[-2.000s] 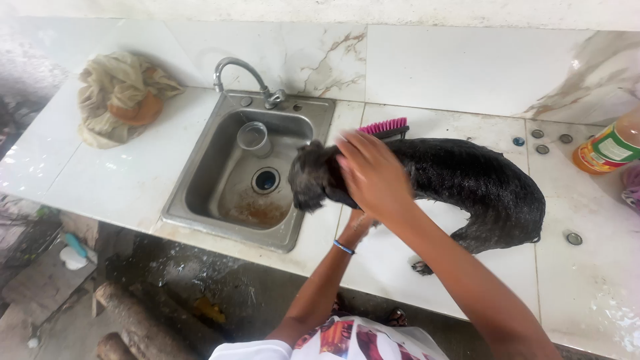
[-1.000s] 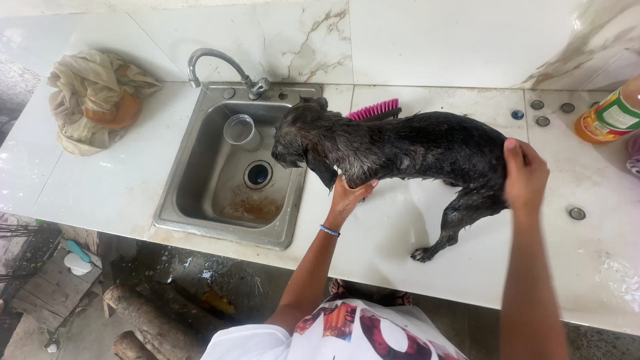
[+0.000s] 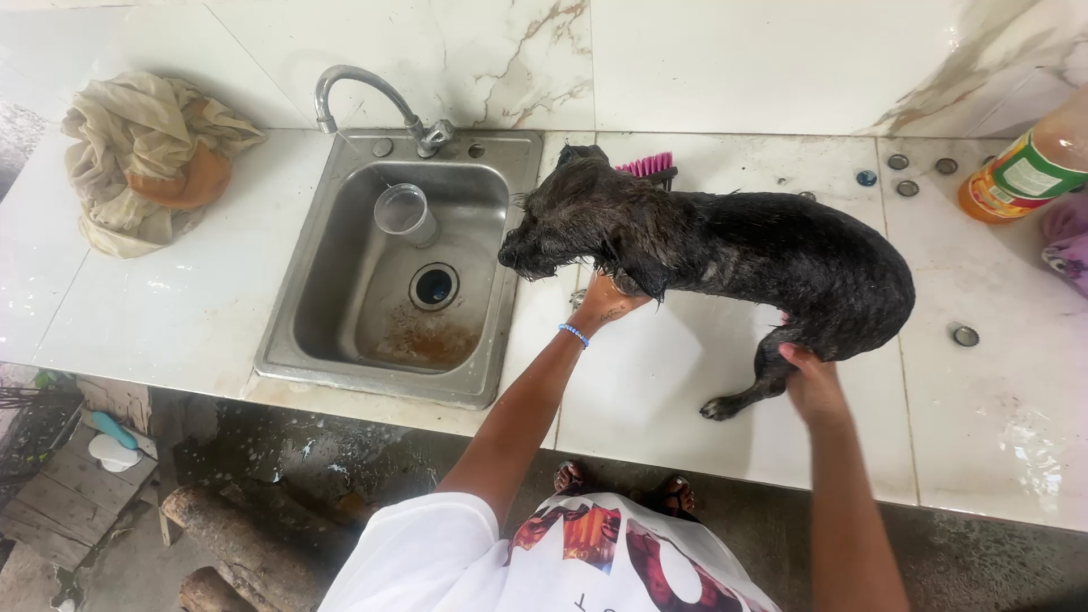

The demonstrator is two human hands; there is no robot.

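Note:
A wet black dog (image 3: 765,242) stands on the white tiled counter, its head turned left towards the edge of the steel sink (image 3: 501,340). My left hand (image 3: 614,297), with a blue beaded bracelet at the wrist, is under the dog's chest and front leg; the fingers are partly hidden by fur. My right hand (image 3: 812,382) has hold of the upper hind leg, thumb on the near side. Behind the dog's neck lies a brush with pink bristles (image 3: 650,164), partly covered by the dog. A clear plastic cup (image 3: 406,214) sits in the sink near the drain (image 3: 433,286).
A curved faucet (image 3: 365,75) rises behind the sink. A crumpled beige cloth (image 3: 136,153) lies at the left. Bottle caps (image 3: 966,336) are scattered at the right, near a plastic bottle of orange liquid (image 3: 1024,170) and a purple bundle (image 3: 1069,242). Logs (image 3: 246,544) lie on the floor below.
My right hand has gone from the dog's head to its rump, then down to the hind leg. My left hand stays under the chest. The dog's head now points left, less lowered.

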